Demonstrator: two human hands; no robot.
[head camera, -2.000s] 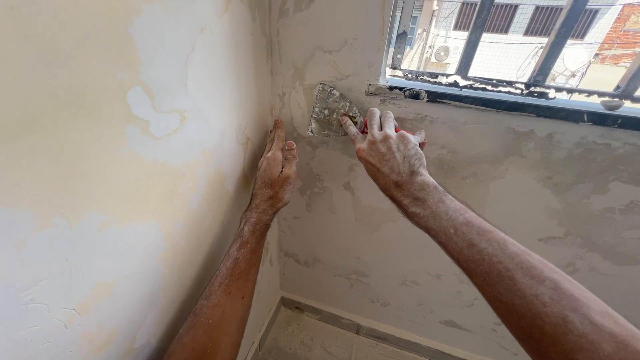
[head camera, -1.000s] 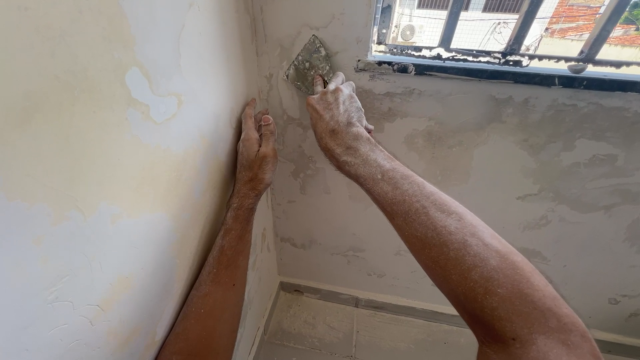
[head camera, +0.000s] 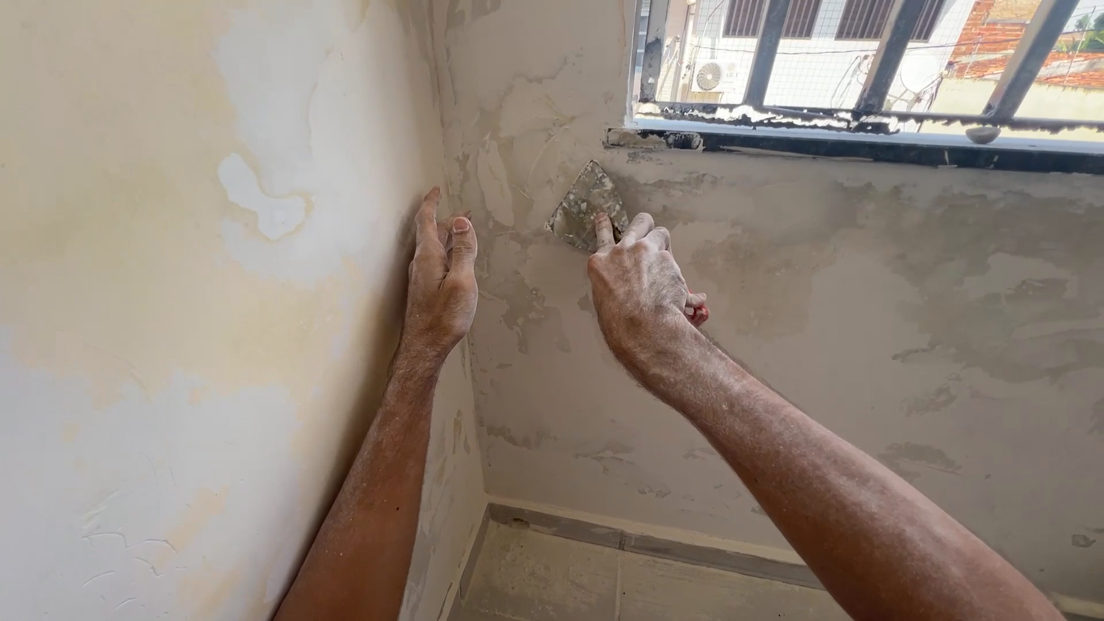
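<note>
My right hand (head camera: 642, 285), dusty with white powder, grips a putty knife (head camera: 588, 207) with a red handle. Its worn, stained metal blade lies against the patchy plastered wall (head camera: 793, 285) below and left of the window's corner, and one finger presses on the blade. My left hand (head camera: 442, 276) is raised at the left wall (head camera: 293, 345), near the corner, its fingers pointing up and its palm side turned toward that wall. It holds nothing. Whether its palm bears on the wall is hard to tell.
A barred metal window frame (head camera: 862, 147) with ragged plaster along its lower edge is at the upper right. Below, a grey baseboard strip (head camera: 578, 528) meets the dusty tiled floor (head camera: 552, 573). The two walls form a corner just right of my left hand.
The putty knife in my right hand moved up and left toward the corner, then back right and down to below the window's corner. My left hand stays by the left wall.
</note>
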